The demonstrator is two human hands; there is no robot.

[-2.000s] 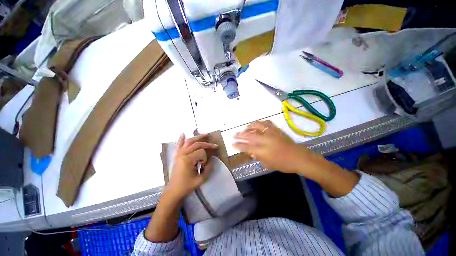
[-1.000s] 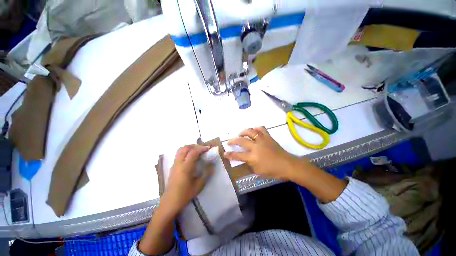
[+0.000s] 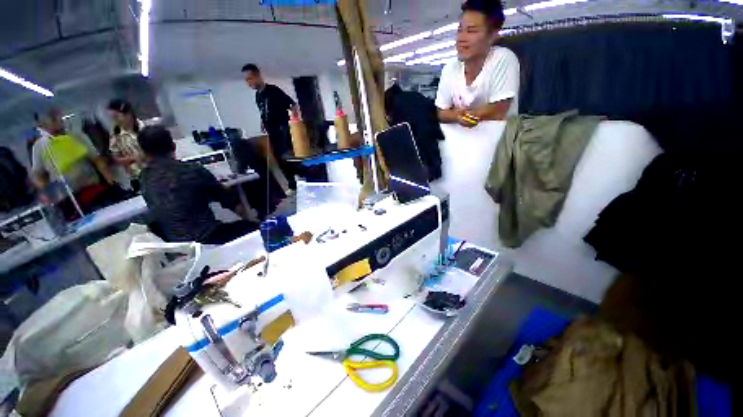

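Neither of my hands is in the picture. The sewing machine [image 3: 391, 236] stands on the white table, its white head with a blue stripe at the lower left. The presser foot and needle area [image 3: 259, 365] shows under the head. The scissors [image 3: 371, 361], with one green and one yellow handle loop, lie on the table right of the needle, blades pointing left. A small pink-blue tool [image 3: 367, 308] lies behind them. Brown cut strips [image 3: 160, 383] lie left of the machine head. The pale cloth piece is out of view.
A clear box with black items [image 3: 444, 301] is at the table's right end. Brown garments [image 3: 599, 370] lie in a blue crate at lower right. A person in a white shirt [image 3: 487, 81] leans on a white surface with a khaki garment [image 3: 542, 163]. Thread cones [image 3: 300, 137] stand behind. Several people are at left.
The view has swung up and to the right, showing the room. My hands and the pale cloth piece, in view at the table edge before, are out of the picture.
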